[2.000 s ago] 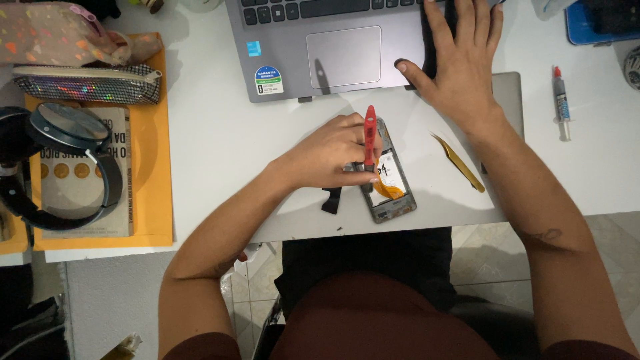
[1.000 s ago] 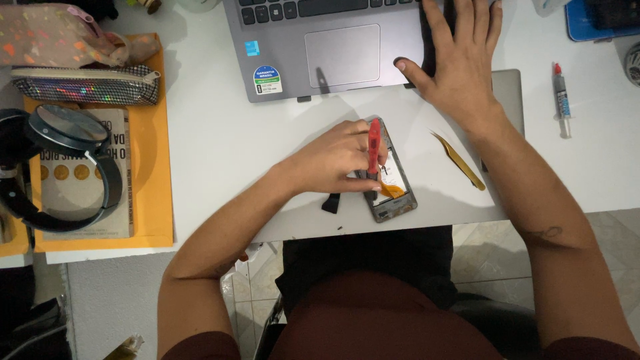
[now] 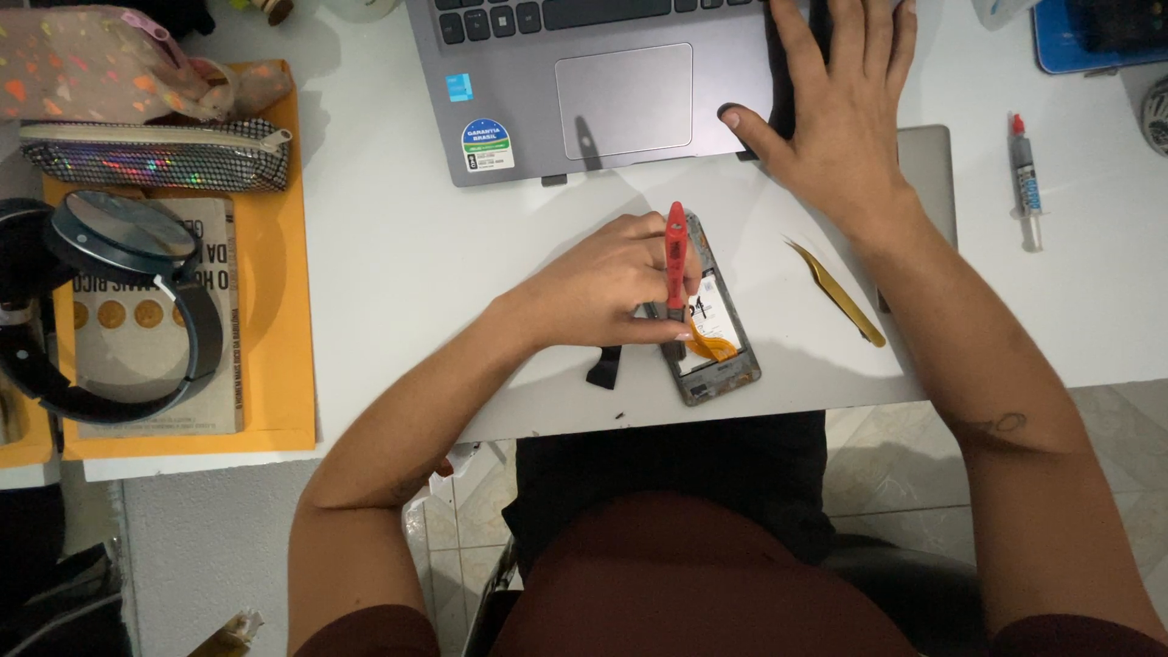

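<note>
My left hand (image 3: 620,278) is over an opened smartphone (image 3: 721,379) near the table's front edge, its fingers around a red-handled tool (image 3: 675,246) held upright; the fingers hide the tool's tip. An orange flex cable (image 3: 714,347) lies across the phone's white battery (image 3: 716,315). My right hand (image 3: 839,119), fingers spread, rests at the right edge of a grey laptop (image 3: 511,100), on a dark object (image 3: 785,73) that I cannot identify. Gold tweezers (image 3: 839,297) lie between the phone and my right forearm. A small black piece (image 3: 603,367) is left of the phone.
A grey flat panel (image 3: 926,173) lies partly under my right forearm. Farther right are a syringe (image 3: 1027,187) with a red cap and a blue tray (image 3: 1063,46). At the left, headphones (image 3: 205,338) lie on a book (image 3: 155,365) and yellow envelope (image 3: 278,383), near a pencil case (image 3: 164,160).
The red-handled tool and the fingers of my left hand have shifted slightly over the phone. My right hand stays at the laptop's edge.
</note>
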